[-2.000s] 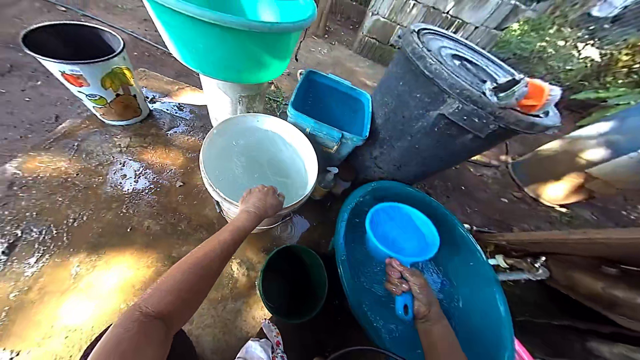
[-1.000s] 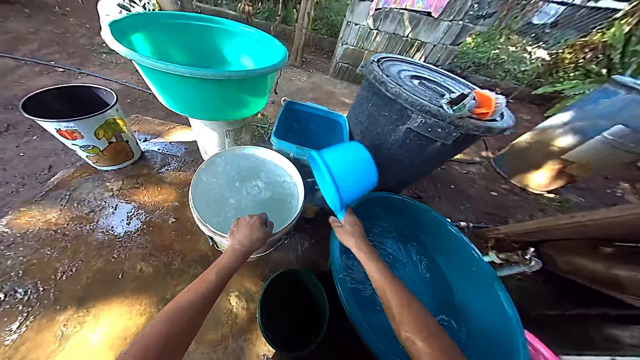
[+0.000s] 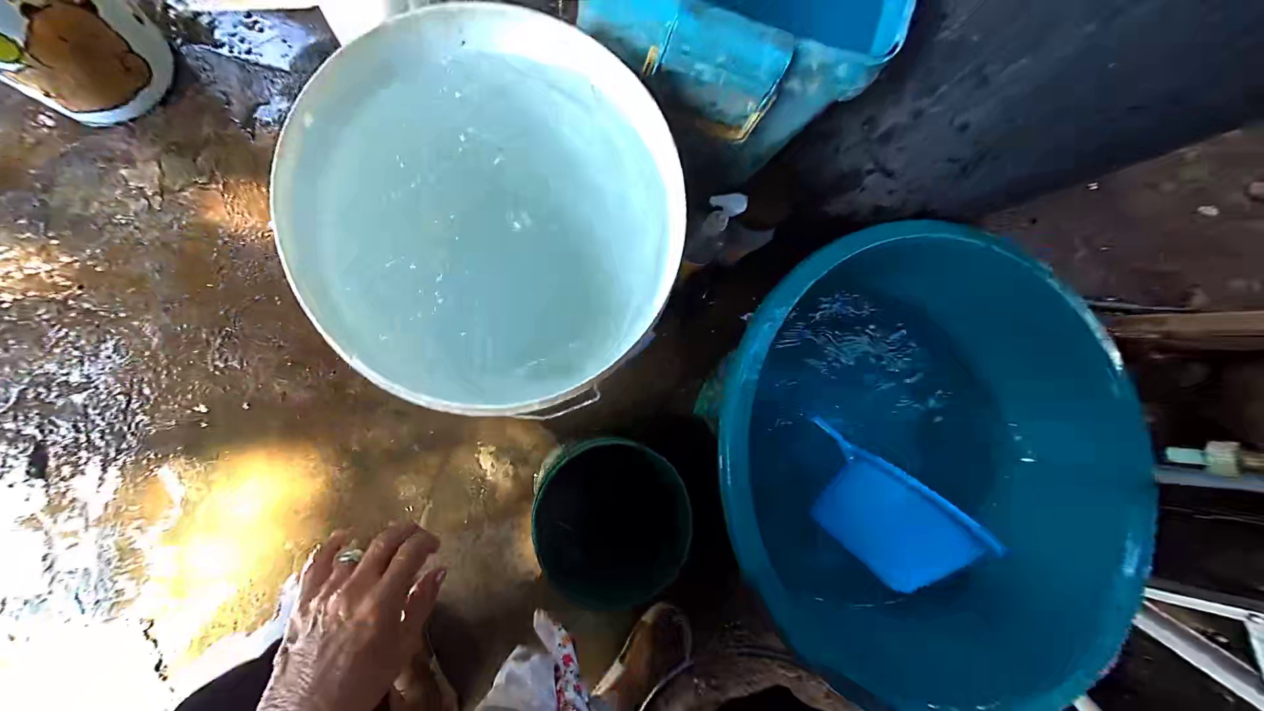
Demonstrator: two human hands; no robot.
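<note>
My left hand (image 3: 355,612), with a ring on one finger, is at the lower left over the wet ground, fingers apart and holding nothing. Above and to its right stands a white bucket (image 3: 484,227) full of water, its wire handle hanging down at the near side. A blue plastic dipper (image 3: 904,523) lies tilted in the water of a large teal basin (image 3: 1066,425) on the right. Between bucket and basin, nearer me, is a dark green bucket (image 3: 612,523) with a dark inside. My right hand is not in view.
A blue square container (image 3: 726,64) stands beyond the white bucket, next to a large dark bin (image 3: 1007,89). A white bucket with printed fruit (image 3: 84,59) is at the upper left. A spray bottle (image 3: 716,229) sits between bucket and basin. My feet are at the bottom edge.
The dipper, earlier in my right hand, now lies let go in the basin. My right hand has left the view. My left hand has come away from the white bucket. The view has tipped downward.
</note>
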